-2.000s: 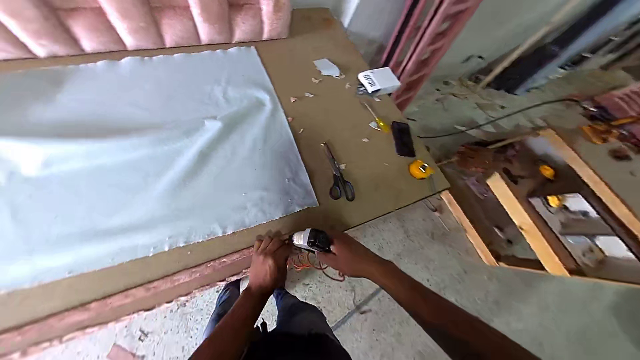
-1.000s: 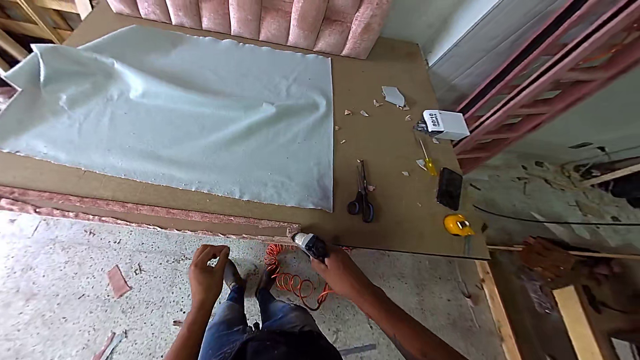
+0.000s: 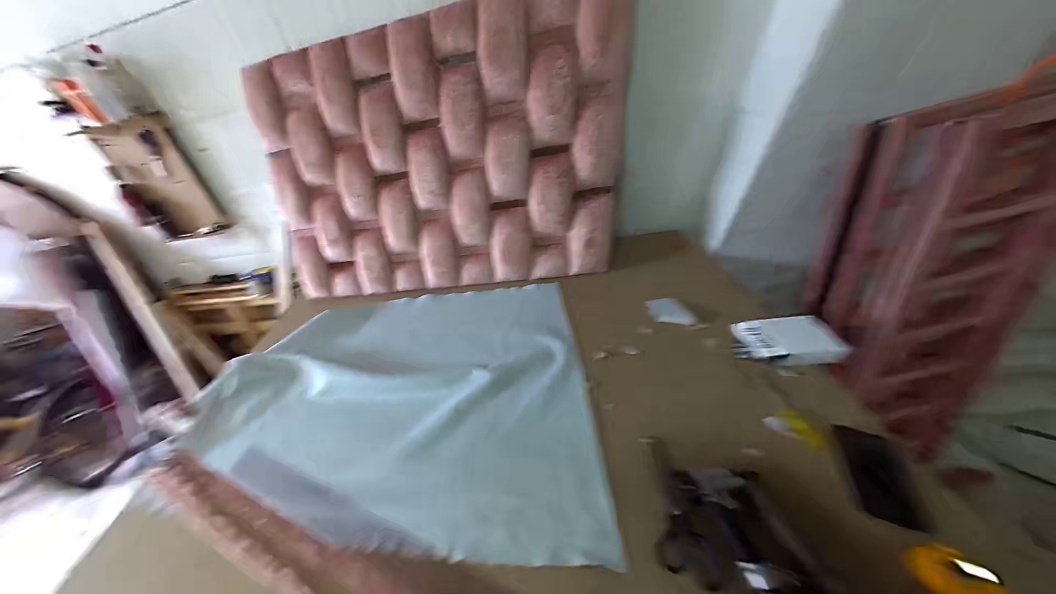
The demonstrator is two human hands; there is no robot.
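Neither my left hand nor my right hand is in view. A pneumatic staple gun point(image 3: 730, 503), blurred, lies on the brown tabletop point(image 3: 685, 396) beside the scissors point(image 3: 672, 528). Pale blue-grey cloth point(image 3: 462, 429) is spread with folds across the table. Along its near left edge runs a pink fabric-covered strip point(image 3: 247, 528), blurred towards the bottom of the view. What holds the strip, if anything, is hidden.
A pink tufted panel point(image 3: 445, 157) leans on the wall behind the table. At the right are a white box point(image 3: 792, 338), a yellow-handled tool point(image 3: 799, 429), a dark phone point(image 3: 881, 477) and a yellow tape measure point(image 3: 949, 569). Reddish frames point(image 3: 932, 272) stand beyond.
The staple gun, held in my right hand before, now lies by the scissors. Both hands have left the view. The pink strip now lies higher over the cloth's near edge. The view has tilted up.
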